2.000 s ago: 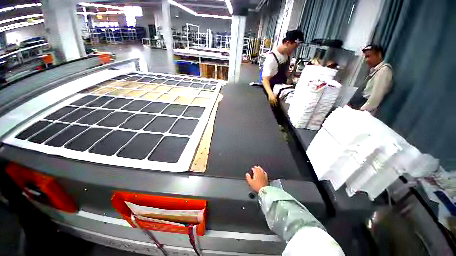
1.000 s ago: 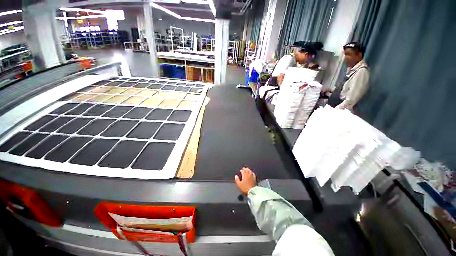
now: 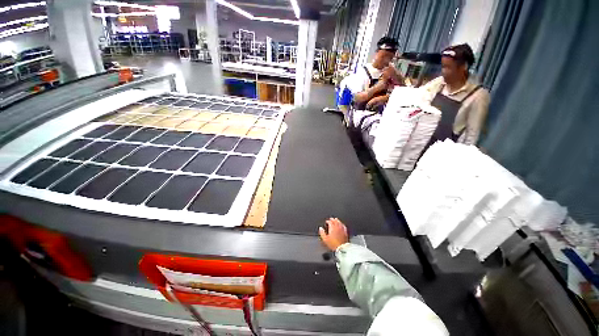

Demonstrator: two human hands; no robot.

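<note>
My right hand (image 3: 333,234) rests palm down on the rounded grey edge of the cutting table (image 3: 295,244), fingers slightly bent, holding nothing. Its sleeve is pale green and white. My left hand is out of the picture. A large white grid sheet (image 3: 238,209) lies flat over dark rectangles on the bed, left of my hand. Tan underlay (image 3: 261,197) shows along its right edge and between its rows. A loose white stack of cut pieces (image 3: 460,190) with uneven edges lies at the table's right end. A taller, neater white stack (image 3: 399,128) stands behind it.
An orange-red pocket (image 3: 203,282) with papers hangs on the machine side below the bed. Another orange-red pocket (image 3: 62,252) is at far left. Two people stand behind the white stacks, one in a light shirt and dark apron (image 3: 456,105). A blue-green curtain (image 3: 545,125) hangs at right.
The person at right has moved left, closer to the taller stack. The other person has bent down and risen again, hands now raised near the chest. My right hand stays on the edge; the view shifted slightly.
</note>
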